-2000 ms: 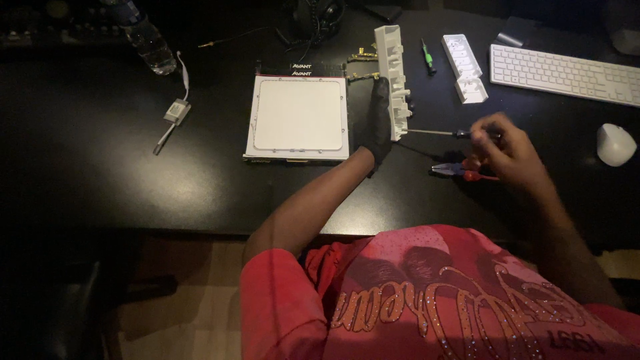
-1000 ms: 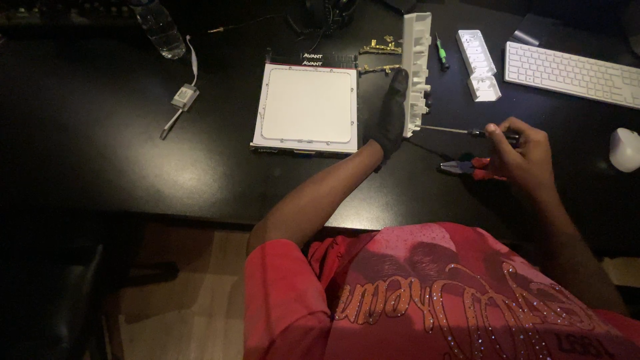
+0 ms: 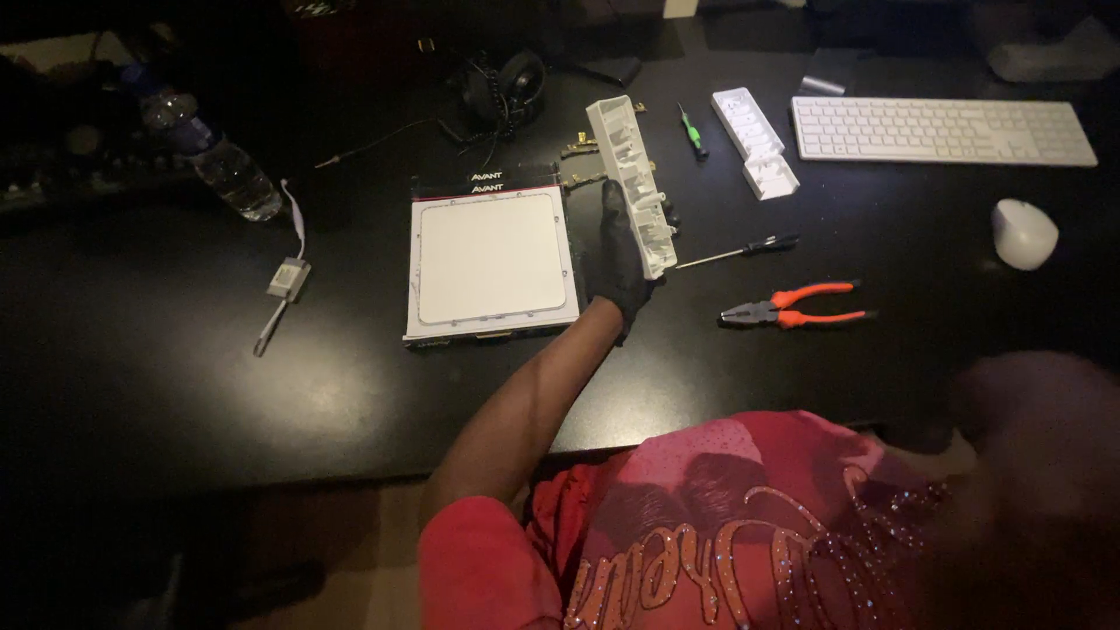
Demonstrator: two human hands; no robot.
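Observation:
In a black glove, my left hand (image 3: 619,249) grips the lower part of a white plastic power strip housing (image 3: 632,166), its compartments facing up. Brass contact strips (image 3: 580,149) lie at its left side. A screwdriver (image 3: 744,251) rests on the table, its tip near the housing's lower end. Below it are combination pliers (image 3: 792,308) with orange-red handles. A small green screwdriver (image 3: 691,136) and another white plastic housing part (image 3: 754,140) lie to the right. A blurred dark shape at the right edge seems to be my right hand (image 3: 1037,429) or arm; its fingers cannot be made out.
A flat box (image 3: 490,258) showing a square white panel is left of my gloved hand. Farther left are a small white driver unit (image 3: 288,278) with leads and a plastic bottle (image 3: 232,175). Headphones (image 3: 503,87) sit behind. A keyboard (image 3: 941,131) and mouse (image 3: 1024,234) are at right.
My right hand has let go of the screwdriver, which now lies on the table, and has moved away from it. My left hand stays on the housing.

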